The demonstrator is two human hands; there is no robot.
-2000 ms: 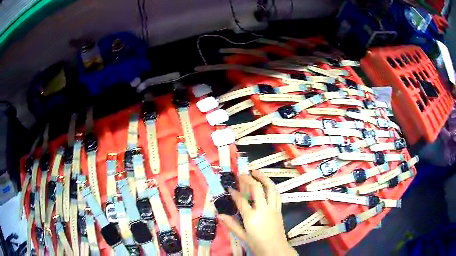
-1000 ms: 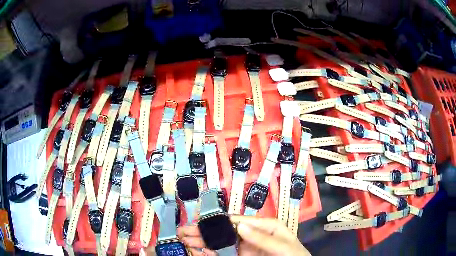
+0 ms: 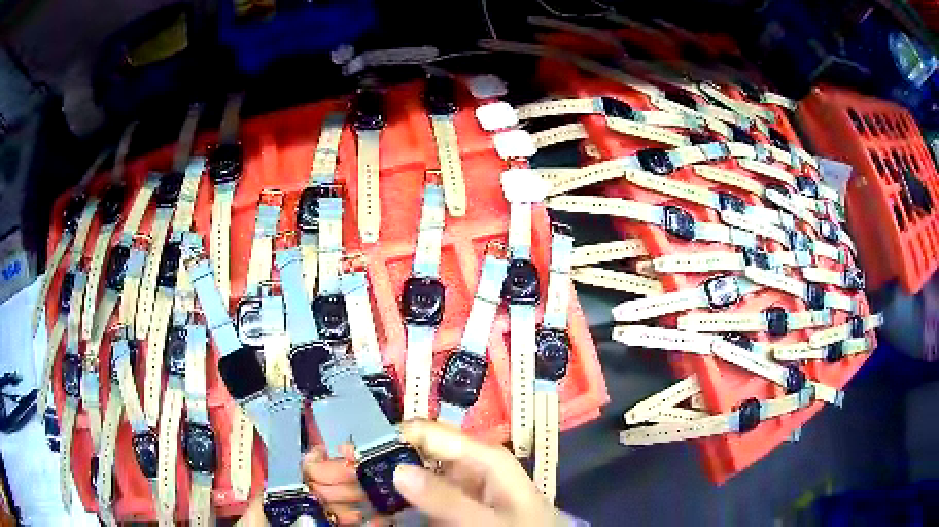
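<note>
Two smartwatches are held side by side at the bottom centre, screens up and grey-blue straps pointing away. The left held watch (image 3: pixel 293 508) is cut off by the lower edge. The right held watch (image 3: pixel 387 478) has a dark screen with faint marks. My left hand (image 3: pixel 335 482) is partly hidden between and under the two watches and holds them. My right hand (image 3: pixel 479 482) is at the right watch, one finger at its upper edge and another fingertip on its screen. Many more watches lie in rows on the left red-orange tray (image 3: pixel 386 270).
A right tray (image 3: pixel 710 453) carries many overlapping watches. White square pieces (image 3: pixel 512 143) stand in a column between the trays. A slotted red-orange crate (image 3: pixel 870 185) is at far right. Blue bins (image 3: pixel 293 36) are at the back. White paper (image 3: pixel 26 453) with a black strap is at left.
From one watch on the left tray, my right hand has come to the held pair; a fingertip is now on the right screen. The left watch's lit display is now dark. The view has shifted.
</note>
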